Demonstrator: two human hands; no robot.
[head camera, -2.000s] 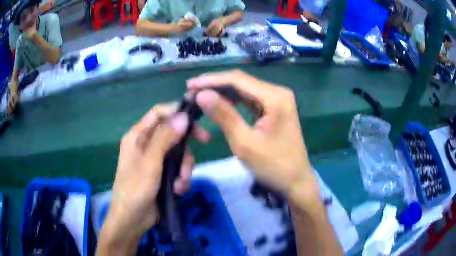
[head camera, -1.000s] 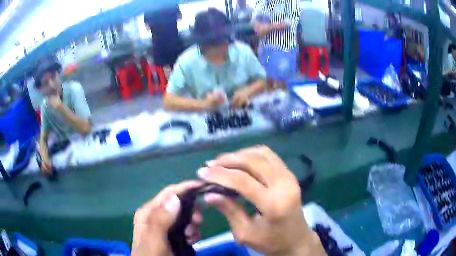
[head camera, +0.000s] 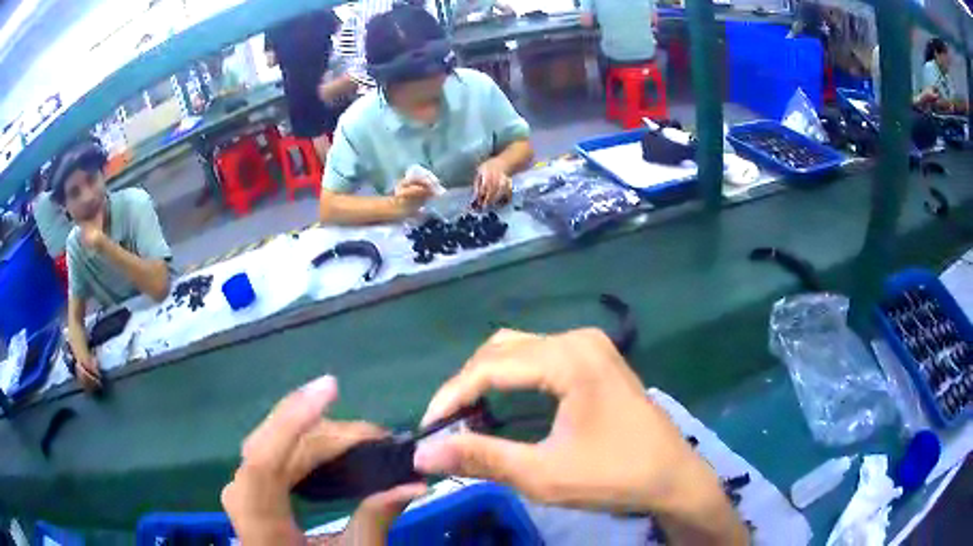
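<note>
A black curved headband (head camera: 357, 469) is held between my hands, low in the middle of the view. My left hand (head camera: 309, 469) grips its left part from below and the side, with a finger raised. My right hand (head camera: 565, 427) pinches the right end between thumb and fingers, where a thin dark strip or lead shows. My palm and fingers hide part of the band. A blue parts tray (head camera: 469, 517) with dark pieces lies below my hands, partly hidden and cut off by the lower edge.
Black bands lie on the green conveyor (head camera: 683, 320). At right are a clear plastic bag (head camera: 832, 368), a tray of rowed parts (head camera: 928, 347), a blue cap (head camera: 918, 459) and a white cloth (head camera: 866, 507). Green posts (head camera: 706, 107) rise beyond. Two people sit opposite.
The view tilted up, then partly back down. The headband has turned from upright to nearly level between my hands. My left hand has shifted outward and its finger has lifted.
</note>
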